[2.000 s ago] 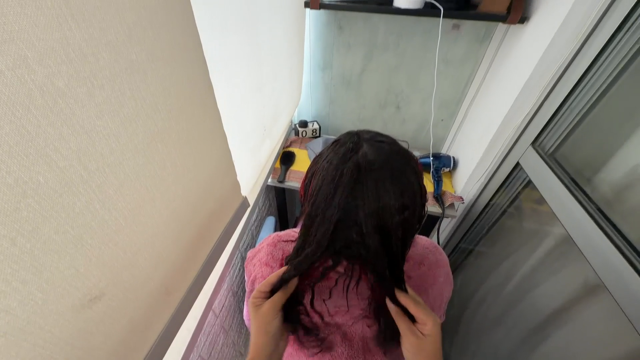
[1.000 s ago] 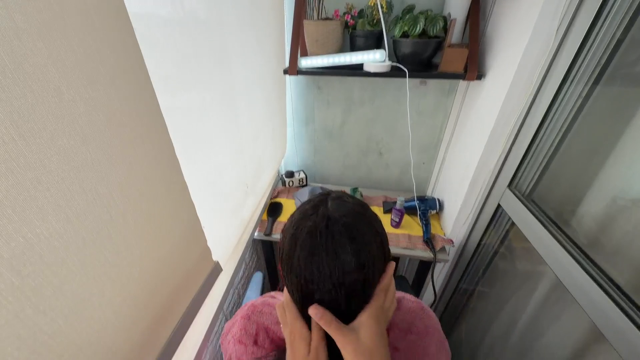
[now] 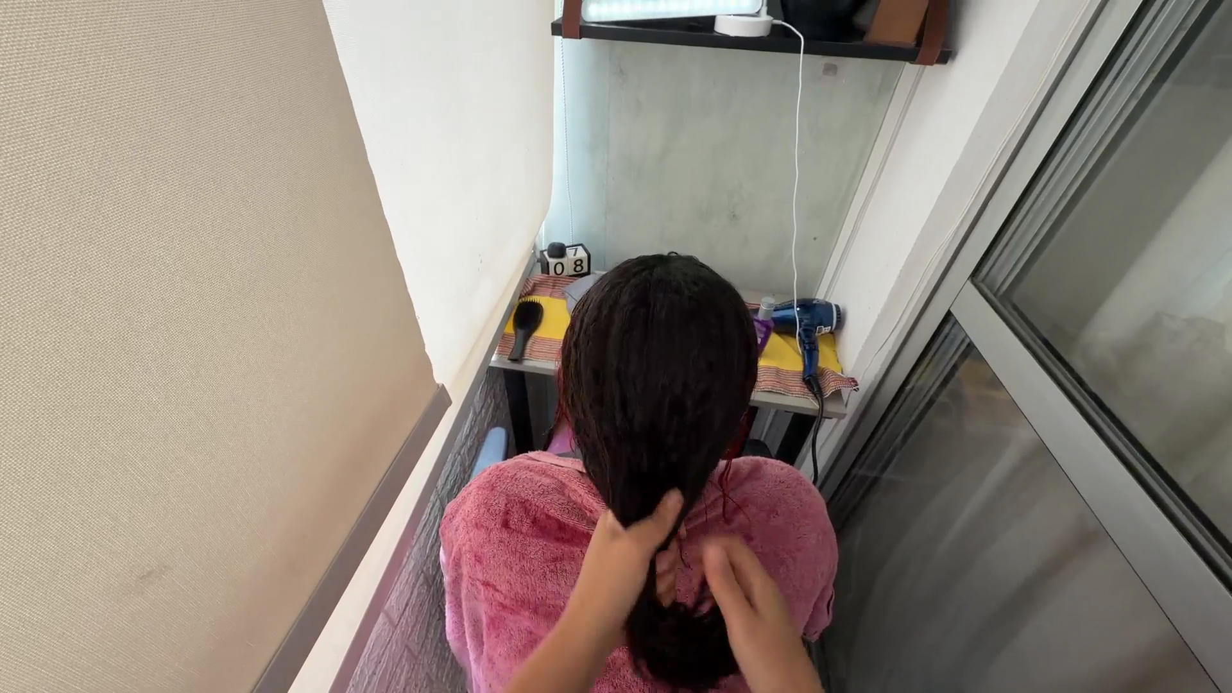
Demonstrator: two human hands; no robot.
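A person with long dark hair (image 3: 664,375) sits with their back to me, a pink towel (image 3: 520,529) over the shoulders. Gathered at the nape, the hair is gripped by my left hand (image 3: 630,553), thumb across the top of the bunch. My right hand (image 3: 746,587) is just to the right of the hanging lengths, slightly blurred, its fingers curled; whether it pinches any strands cannot be told. The loose ends bunch up below and between both hands.
Beyond the person, a narrow table (image 3: 799,399) with a striped cloth bears a black hairbrush (image 3: 526,327), a blue hair dryer (image 3: 813,322), a purple bottle (image 3: 762,327) and block calendar (image 3: 566,260). A shelf (image 3: 654,37) hangs above. A beige panel stands left, a sliding glass door right.
Two seconds ago my hands held separate side sections of loose hair; one second ago both were at the back of the head. Now the hair is drawn into one bunch, with my hands lower.
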